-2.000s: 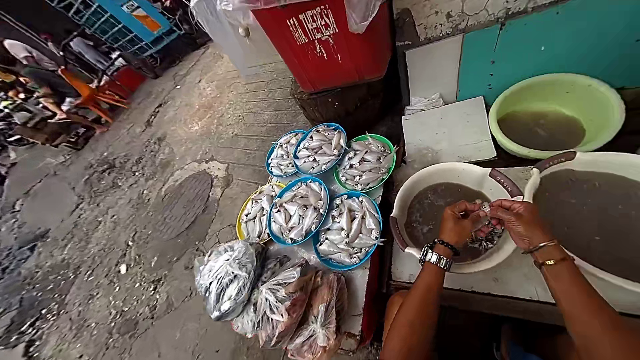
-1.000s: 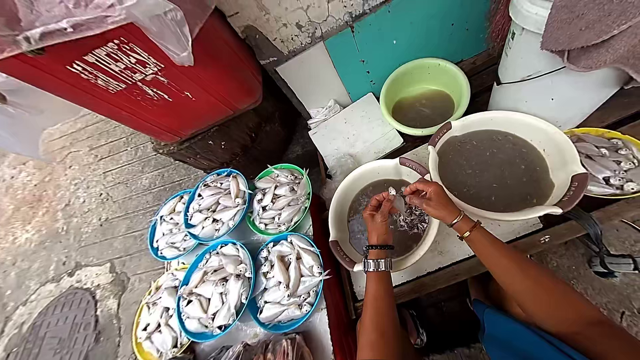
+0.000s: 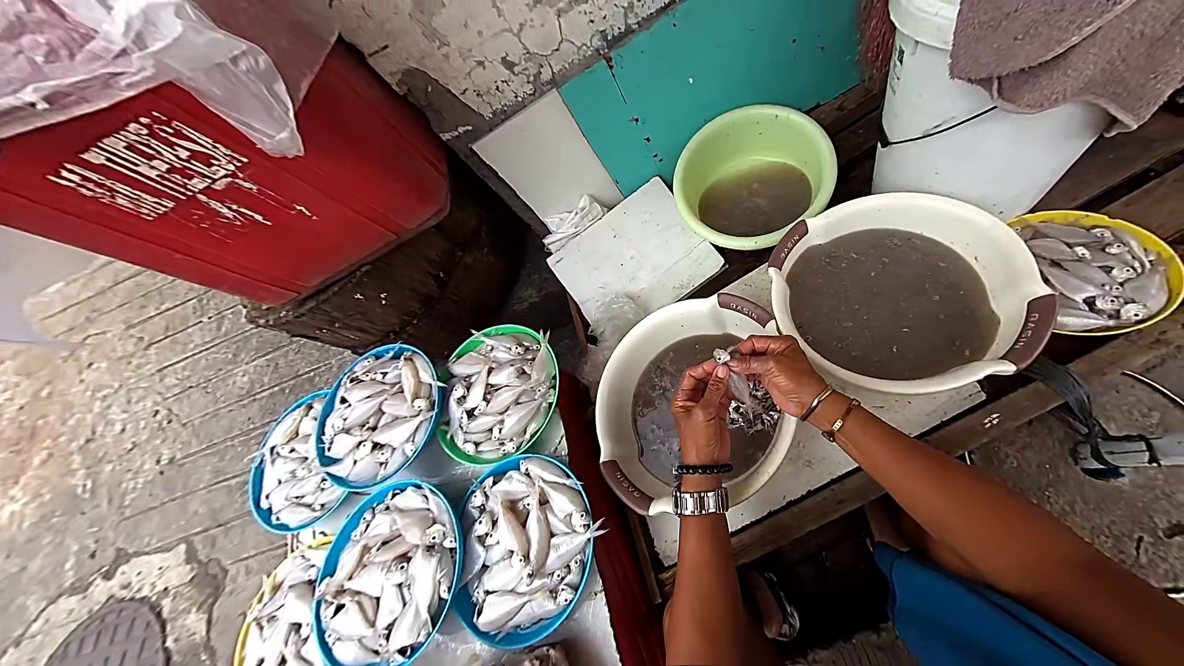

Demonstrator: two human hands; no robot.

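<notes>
Over the smaller cream plastic basin [image 3: 622, 407], my left hand [image 3: 703, 412] and my right hand [image 3: 777, 370] pinch one small silvery fish [image 3: 737, 384] between them. Its head points up between my fingertips, and its body partly hides behind them. Murky water and a clump of small fish or fish scraps [image 3: 760, 418] lie in the basin under my hands. My left wrist bears a metal watch and a dark beaded band; two bracelets circle my right wrist.
Right of my hands stands a larger cream basin [image 3: 962, 245] of murky water, with a light green basin [image 3: 708, 153] behind. Blue-rimmed [image 3: 453, 518] and green-rimmed [image 3: 552, 407] containers of fish stand left, a yellow one [image 3: 1167, 268] far right. A red bin [image 3: 351, 185] and white bucket [image 3: 943, 148] stand behind.
The view has swung right and closer, bringing the white bucket and yellow fish container into sight. My hands stay together over the smaller basin.
</notes>
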